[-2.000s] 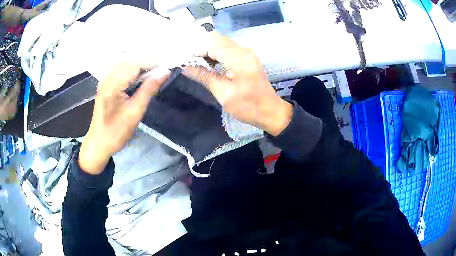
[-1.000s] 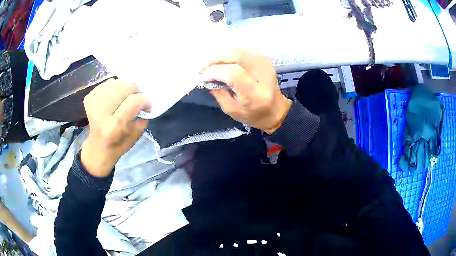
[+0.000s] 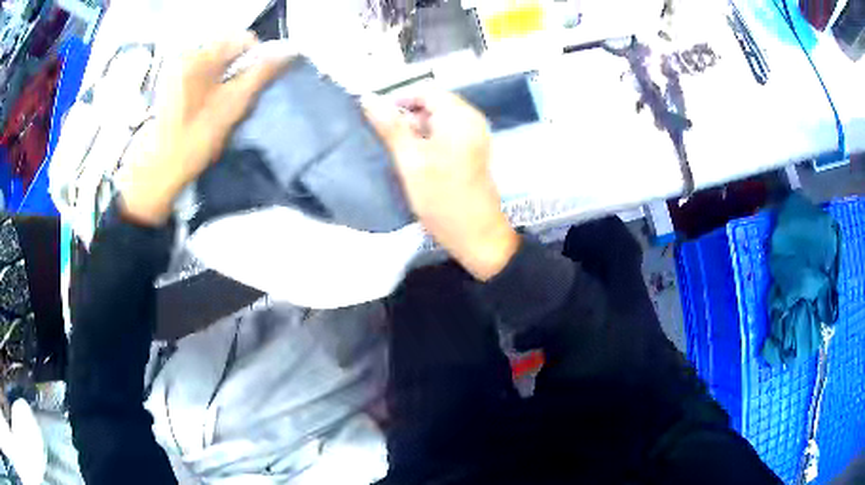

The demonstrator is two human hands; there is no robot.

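My left hand holds the upper left of a dark grey fabric panel. My right hand holds its right side, fingers bent with a small reddish spot at the fingertips. A pale garment piece is joined or folded with the panel and bulges below it towards me. The cloth is slightly blurred and spread between both hands over the front of the white machine table. The fingertips of my left hand are partly washed out by bright light. Whether my right hand holds a tool cannot be told.
Beyond the hands lie the waste slot and a yellow sticker. A brown thread clump hangs over the table edge. A garment pile lies at my lap. Teal cloth drapes a blue crate. Patterned clothing shows at far left.
Both hands have moved up towards the machine, my left hand furthest. The cloth is turned: the dark grey side is now spread open on top, with the pale piece below. More of the machine shows.
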